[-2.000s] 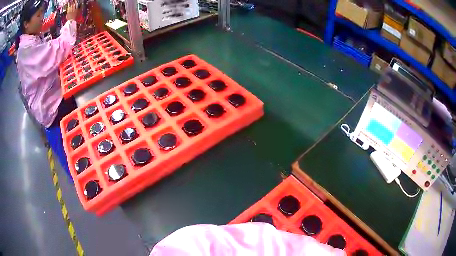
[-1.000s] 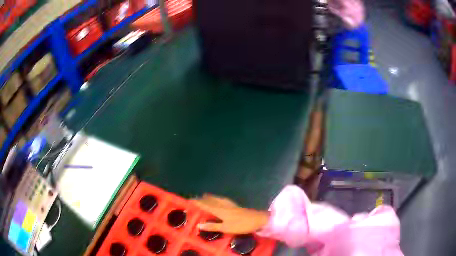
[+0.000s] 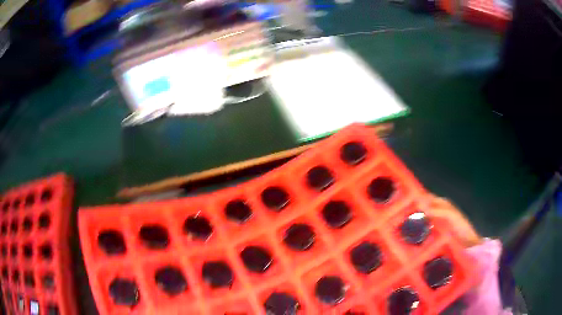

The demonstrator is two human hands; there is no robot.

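A red parts tray (image 3: 234, 246) fills the lower middle of the head view, cut off by the bottom edge. Its pockets hold round dark glossy units (image 3: 299, 235), some with silver glints. The tray looks slightly bowed, its right side reaching farther up the picture. My right hand (image 3: 455, 216) grips the tray's right edge; it is blurred and partly hidden by the tray, with a pink sleeve below it. My left hand is not in view.
A second red tray (image 3: 66, 246) with dark units lies at the left. Beyond the held tray are a blurred bench tester (image 3: 191, 71) with a lit screen and white cables, and a white record sheet (image 3: 336, 86) on a green-edged board. A dark upright object (image 3: 530, 92) stands at the right.
The view has swung back left towards the tester. More of the red tray shows. My right hand has moved from over the tray's units to its right edge.
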